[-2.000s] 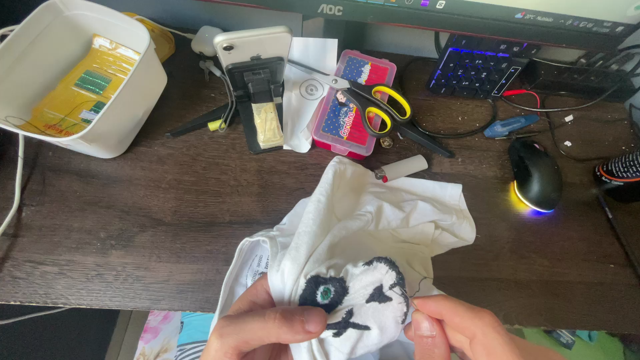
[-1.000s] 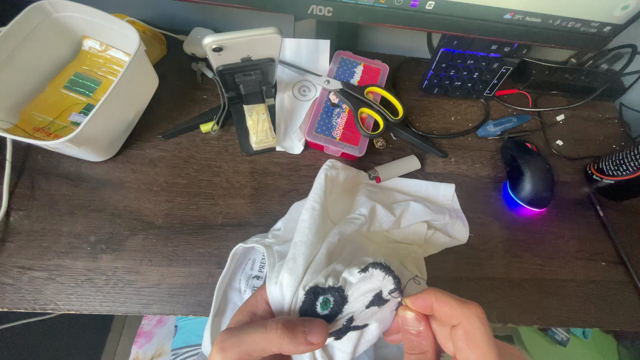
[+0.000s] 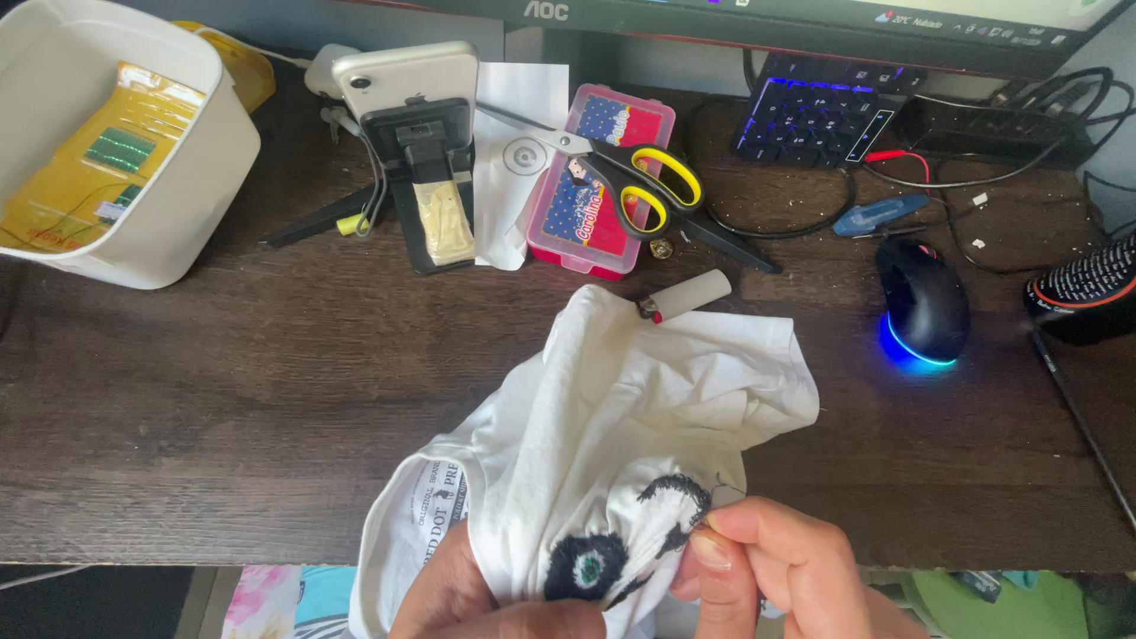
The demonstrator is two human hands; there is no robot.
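A white T-shirt point(image 3: 621, 382) lies bunched over the desk's front edge, its neckline at the left. Black, white and green embroidery point(image 3: 590, 568) covers part of its front. My left hand point(image 3: 497, 595) grips the cloth from inside and below, thumb beside the round black patch. At the right edge of the stitching, my right hand point(image 3: 754, 559) pinches thumb and index finger together at the fabric. A thin dark thread point(image 3: 729, 486) curls just above those fingertips. Whether a needle is between them cannot be told. A white lighter point(image 3: 692, 295) touches the shirt's upper edge.
Black and yellow scissors point(image 3: 621, 164) rest on a pink plastic case point(image 3: 581, 231). Left of them are a phone on a stand point(image 3: 417, 133) and a white bin point(image 3: 195, 186). A lit mouse point(image 3: 923, 302), small keyboard point(image 3: 803, 115), blue-handled tool point(image 3: 879, 216) and black can point(image 3: 1087, 288) occupy the right side.
The embroidered cloth has shifted and folded between my hands, so the small black stitched marks sit more tilted. Both hands keep their hold at the shirt.
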